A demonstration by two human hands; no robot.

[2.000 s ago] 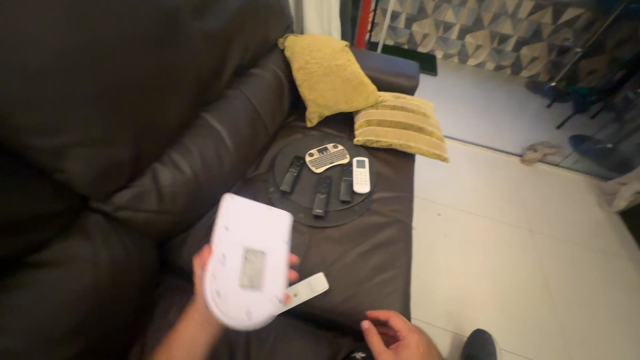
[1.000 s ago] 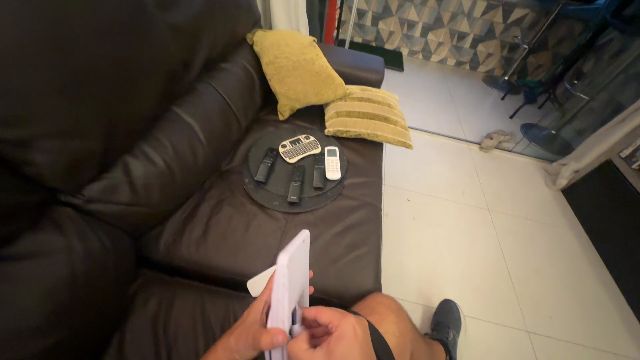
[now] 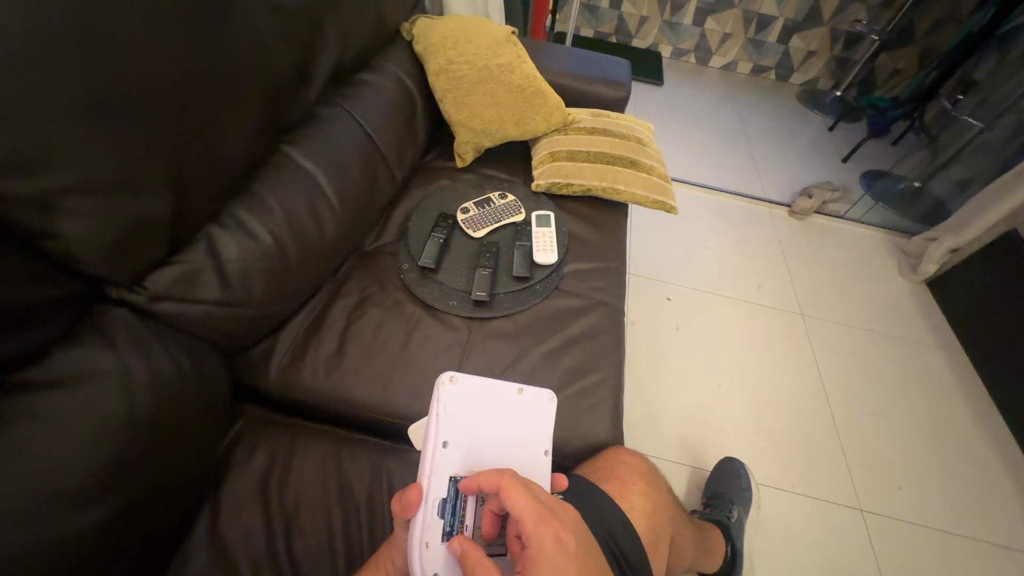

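Note:
A white plastic device (image 3: 496, 424) with screw holes in its back is held low in the middle of the view. My left hand (image 3: 398, 528) grips its left edge, with fingertips showing at the right edge too. A battery compartment (image 3: 454, 510) in the back is uncovered, with what look like batteries inside. Over it lies my right hand (image 3: 520, 520), index finger and thumb at the compartment's two ends; whether it holds anything is hidden. The tip of another white object (image 3: 417, 433) pokes out behind the device's left side.
On the dark leather sofa (image 3: 320, 352) lies a round black tray (image 3: 472, 306) with a mini keyboard (image 3: 491, 214), a white remote control (image 3: 544, 238) and several black remotes (image 3: 485, 272). Two yellow cushions (image 3: 488, 84) rest beyond. At right are the tiled floor (image 3: 736, 368) and a shoe (image 3: 726, 512).
The right hand has come from beside the device onto its back. The device was turned edge-on a second ago and now shows its back, with the battery compartment uncovered.

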